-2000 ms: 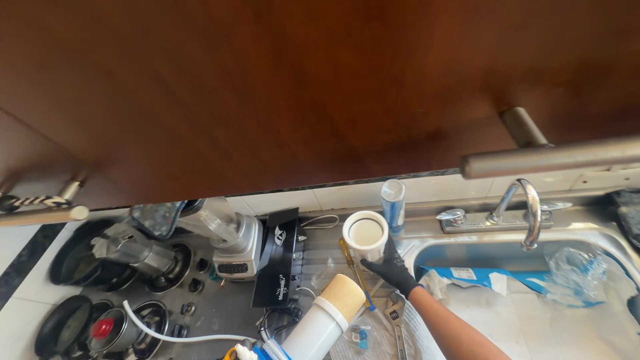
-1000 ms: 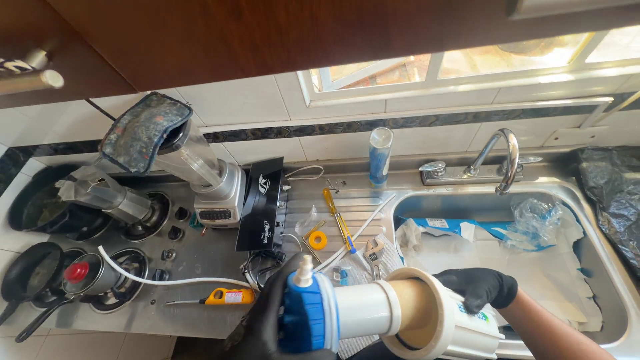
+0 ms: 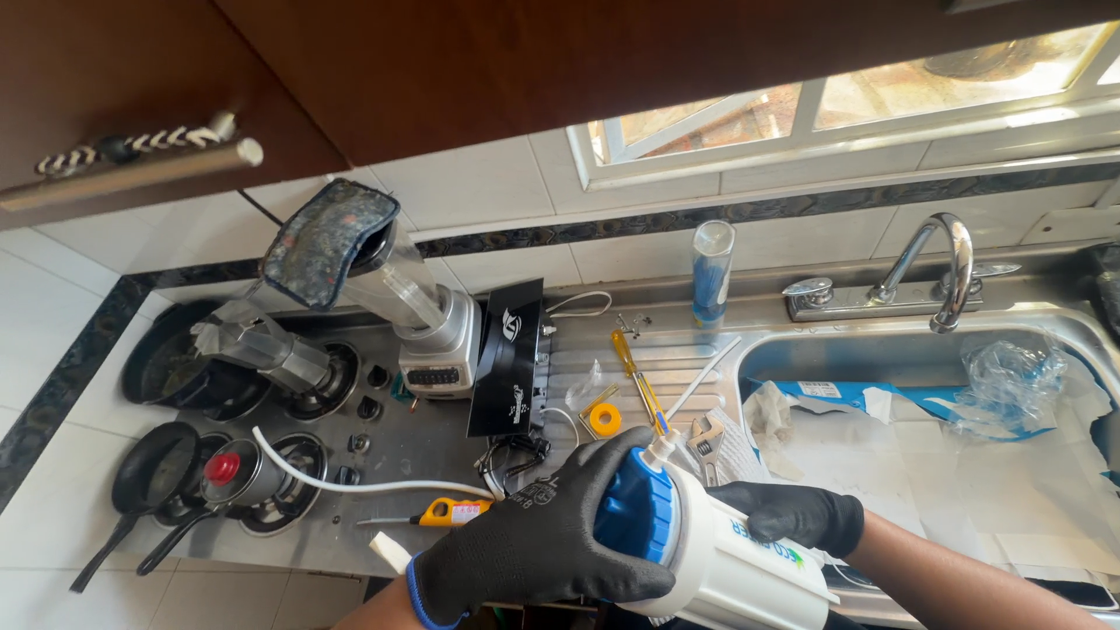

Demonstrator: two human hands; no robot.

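Both my hands wear black gloves. My left hand (image 3: 560, 525) is wrapped around the blue cap (image 3: 637, 506) of a water filter, thumb and fingers on opposite sides. The filter's white housing (image 3: 744, 560) lies tilted against that cap. My right hand (image 3: 792, 516) rests on the upper side of the housing; its fingertips are partly hidden behind it. A white fitting (image 3: 658, 450) sticks out of the cap. Just beyond are an adjustable wrench (image 3: 705, 448), a yellow-handled screwdriver (image 3: 640, 381) and a roll of yellow tape (image 3: 605, 420).
A yellow-handled saw (image 3: 451, 512) and a white tube (image 3: 367, 488) lie by the stove, which holds pans and a moka pot (image 3: 271, 346). A blender (image 3: 433, 332) stands behind. The sink (image 3: 875, 332) holds paper and plastic wrap under a faucet (image 3: 958, 254). Cabinets hang overhead.
The white housing, a second ago apart from the blue cap with a white cartridge showing between them, now meets the cap. Two seconds ago my right hand was at a white cylinder near the spray can.
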